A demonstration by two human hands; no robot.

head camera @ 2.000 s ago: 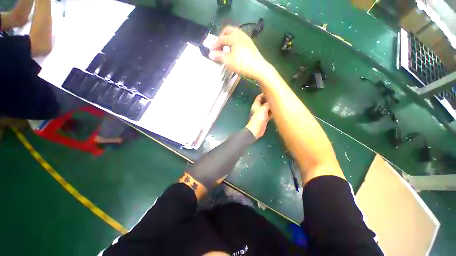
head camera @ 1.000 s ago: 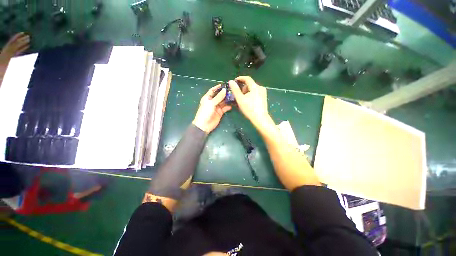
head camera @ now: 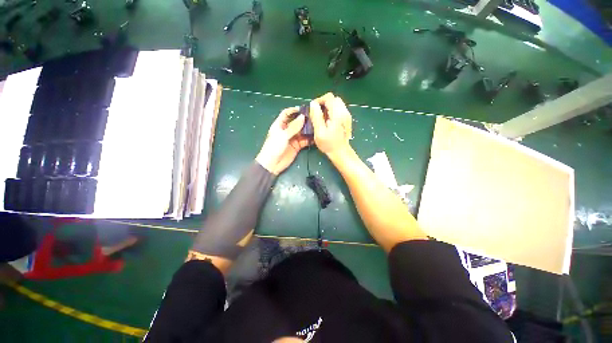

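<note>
A small black unit (head camera: 307,123) is held between both hands above the green bench. My left hand (head camera: 286,142) grips its left side, thumb up. My right hand (head camera: 331,125) grips its right side with bent fingers. The fingers hide much of the unit, so its inside cannot be seen. A thin black cord with a tied bundle (head camera: 319,192) hangs below the hands and runs down over the bench toward my body.
Rows of black housings (head camera: 62,132) lie on stacked white sheets (head camera: 137,157) at left. A tan board (head camera: 496,194) is at right, with white scraps (head camera: 385,170) beside it. Corded units (head camera: 359,55) lie along the far green strip. A red stool (head camera: 67,258) stands lower left.
The view has swung right from the housing stack. My right hand has come back from the stack to meet my left hand at the unit. The cord bundle now hangs straighter below the hands.
</note>
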